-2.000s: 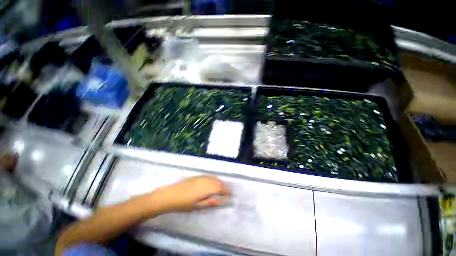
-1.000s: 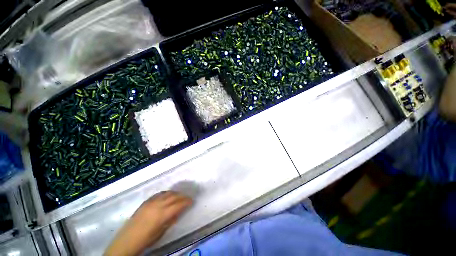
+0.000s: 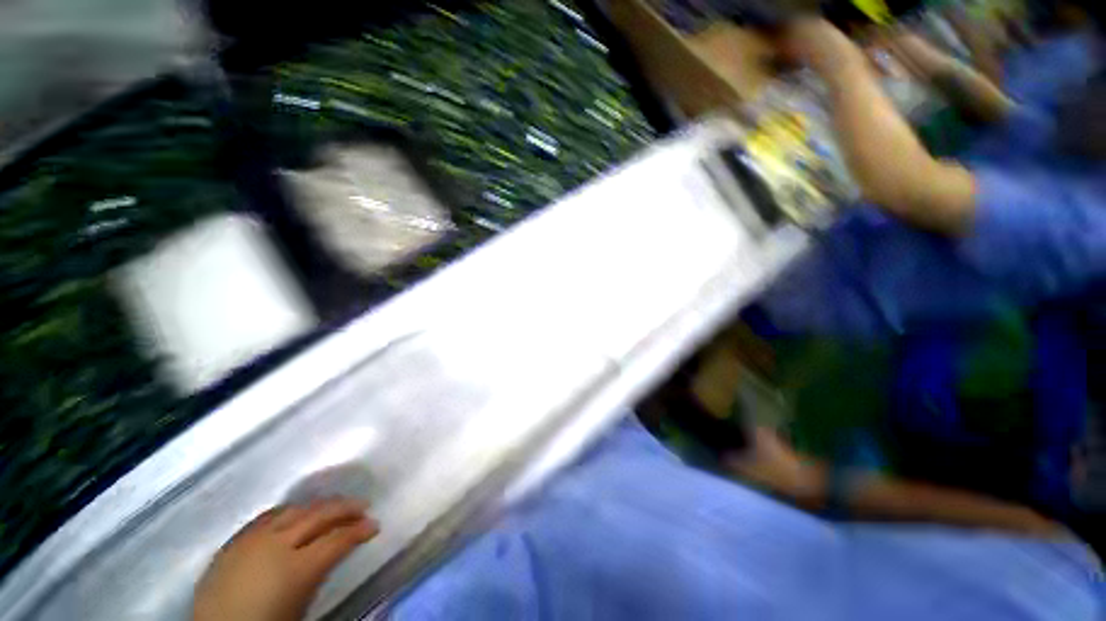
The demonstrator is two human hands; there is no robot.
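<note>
My left hand (image 3: 285, 558) is at the lower left, low over the silvery track (image 3: 467, 364). Its fingers are loosely bent and slightly apart, and no part shows in it. A blurred bare forearm with a blue band at the wrist lies below the track at right. It looks like my right hand (image 3: 773, 467), but its fingers and anything in them cannot be made out. A small box of white parts (image 3: 216, 303) and a box of greyish parts (image 3: 370, 209) sit among the dark green components (image 3: 485, 109) in the large black trays.
A blurred circuit board with yellow blocks (image 3: 791, 164) lies at the track's far right end. Another worker's arm (image 3: 891, 152) reaches over it. A cardboard box (image 3: 685, 55) stands behind the track. Blue clothing (image 3: 679, 546) fills the lower right. Clear plastic (image 3: 91, 55) is at upper left.
The view has swung right, so trays and board have shifted left in the picture. My left hand appears lower and further left. The forearm with the blue band now shows, and another worker's arm is over the board.
</note>
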